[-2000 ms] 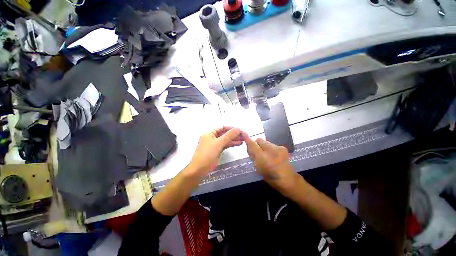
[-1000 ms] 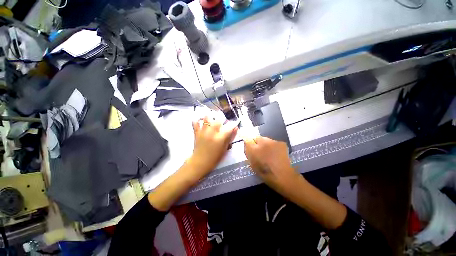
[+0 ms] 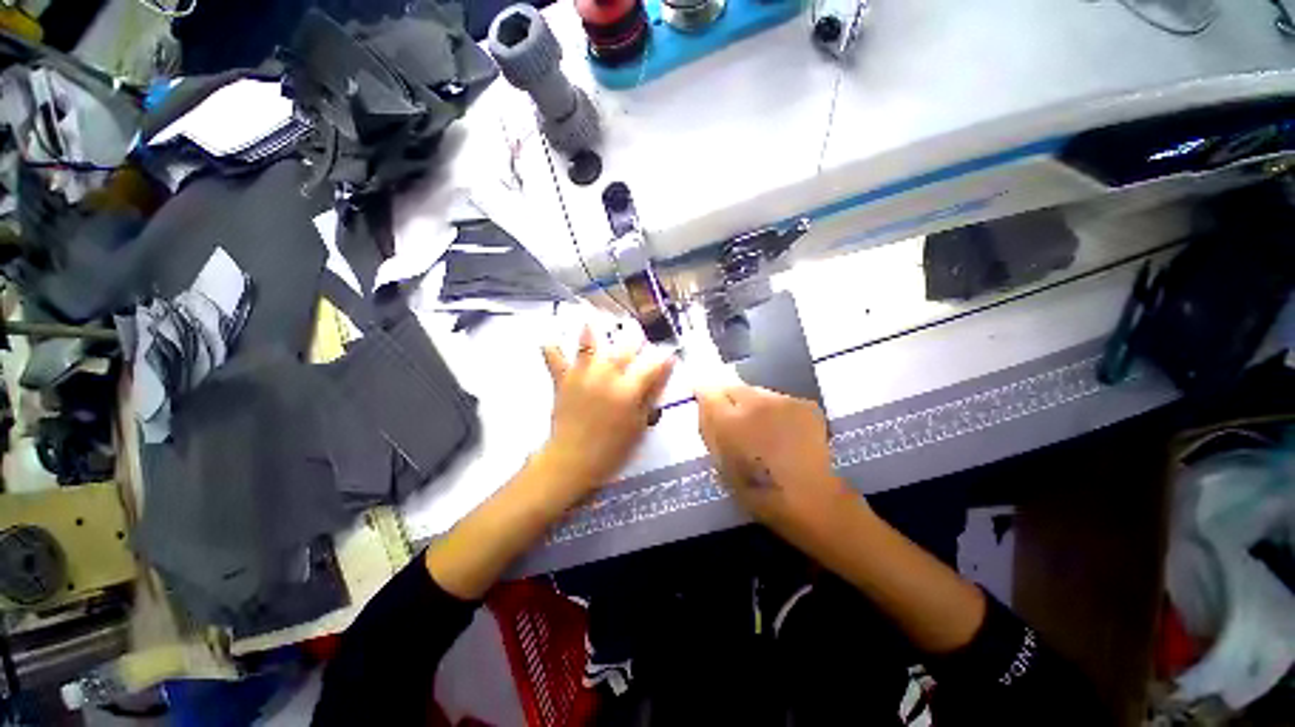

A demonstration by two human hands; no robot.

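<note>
My left hand (image 3: 604,405) lies on the machine bed just left of the needle area, fingers spread, thumb side close to the presser foot (image 3: 679,324). My right hand (image 3: 767,440) is just right of it, fingers curled with the tips near the needle. Bright glare washes out the spot between the hands, so any piece there cannot be made out. A small dark bit shows at the edge of my left hand. A dark grey rectangular piece (image 3: 785,355) lies flat beside the needle, partly behind my right hand. The white sewing machine head (image 3: 909,171) stands over it.
Stacked dark grey panels (image 3: 235,483) and fanned pale pieces (image 3: 192,334) lie at left. A dark crumpled bundle (image 3: 384,100) is at upper left. Narrow dark strips (image 3: 497,270) lie left of the needle. A dark piece (image 3: 1001,256) lies under the machine arm.
Two seconds ago my hands met at the fingertips in front of the needle. My left hand is now spread on the bed nearer the presser foot. Since one second ago they have barely moved.
</note>
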